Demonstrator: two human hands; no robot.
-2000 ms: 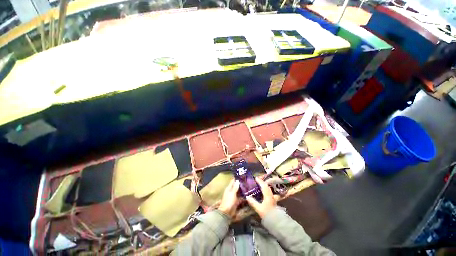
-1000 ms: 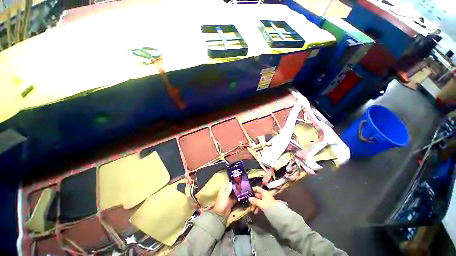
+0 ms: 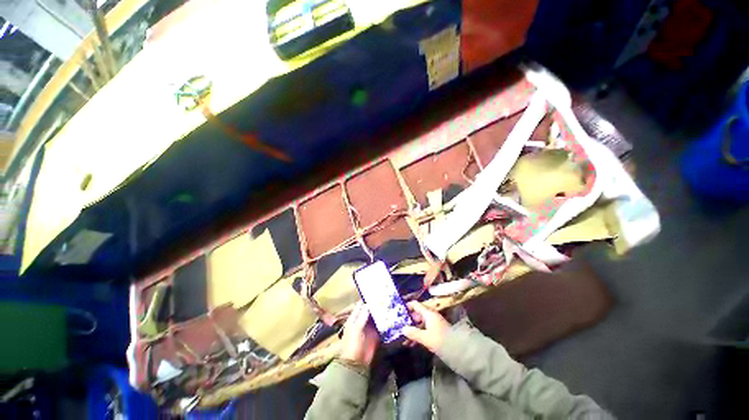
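A mobile phone (image 3: 383, 301) with a bright, mostly white screen is held upright in front of me, above the front edge of the ledge. My left hand (image 3: 358, 336) grips its lower left side. My right hand (image 3: 428, 326) is at its lower right corner, fingers touching it. Below and behind the phone, khaki-yellow cut pieces (image 3: 279, 318) and black pieces (image 3: 191, 287) lie on the red-brown compartmented ledge (image 3: 326, 222). The phone hides part of them.
Long white strips (image 3: 490, 178) loop over the ledge's right end. Thin offcuts (image 3: 215, 367) tangle at its left front. The dark-blue press (image 3: 246, 164) stands behind, with a dark frame die (image 3: 310, 25) on its yellow top. A blue bin (image 3: 724, 157) is cut off at the right edge.
The view has turned and tilted, so the ledge slants more and the bin is partly out of frame. The phone screen has changed from dark to mostly white. Both hands still hold the phone.
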